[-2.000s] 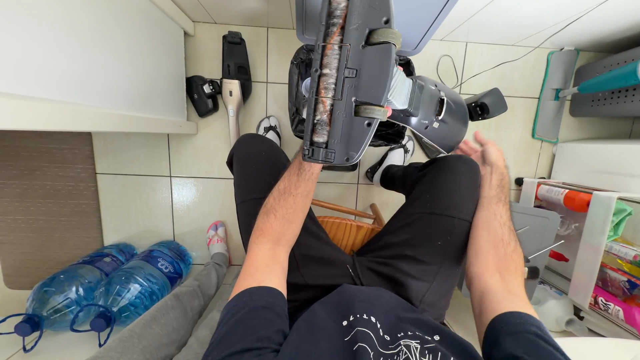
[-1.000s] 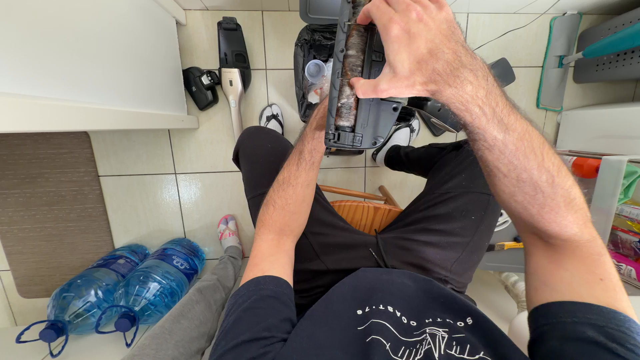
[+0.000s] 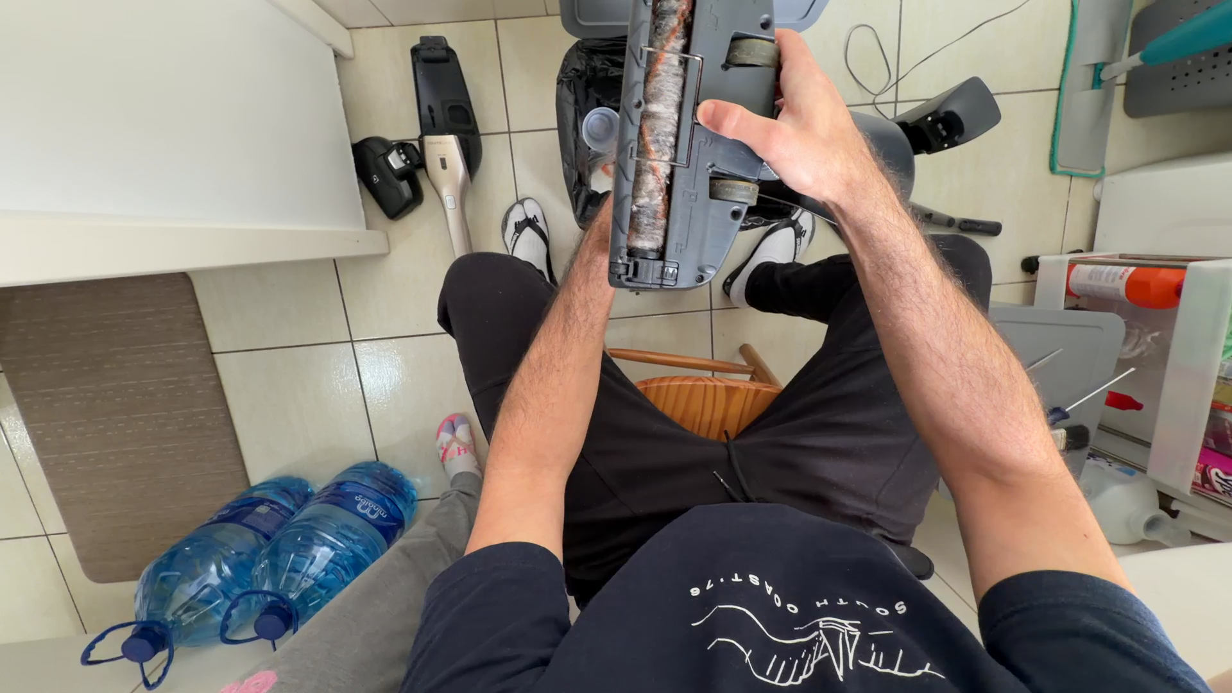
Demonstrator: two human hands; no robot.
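A grey vacuum cleaner floor head (image 3: 717,144) is held up in front of me, its underside and two small wheels facing the camera. Hair and grey lint coat its brush roller (image 3: 661,135), behind a wire guard. My right hand (image 3: 794,130) grips the head's right side, thumb on the underside beside the roller. My left forearm reaches up behind the head, and that hand is hidden. Below the head stands a bin lined with a black bag (image 3: 587,87), with a clear plastic cup (image 3: 601,129) inside.
A beige and black handheld vacuum part (image 3: 446,159) and a black part (image 3: 387,176) lie on the tiles at left. Large blue water bottles (image 3: 332,529) lie by another person's leg (image 3: 385,577). At right are a flat mop (image 3: 1092,87), a screwdriver (image 3: 1059,414) and a plastic drawer unit (image 3: 1169,385).
My right hand was away from the floor head at first, then over its roller; now it grips the right side. The head has shifted and its underside faces the camera more fully than a second ago.
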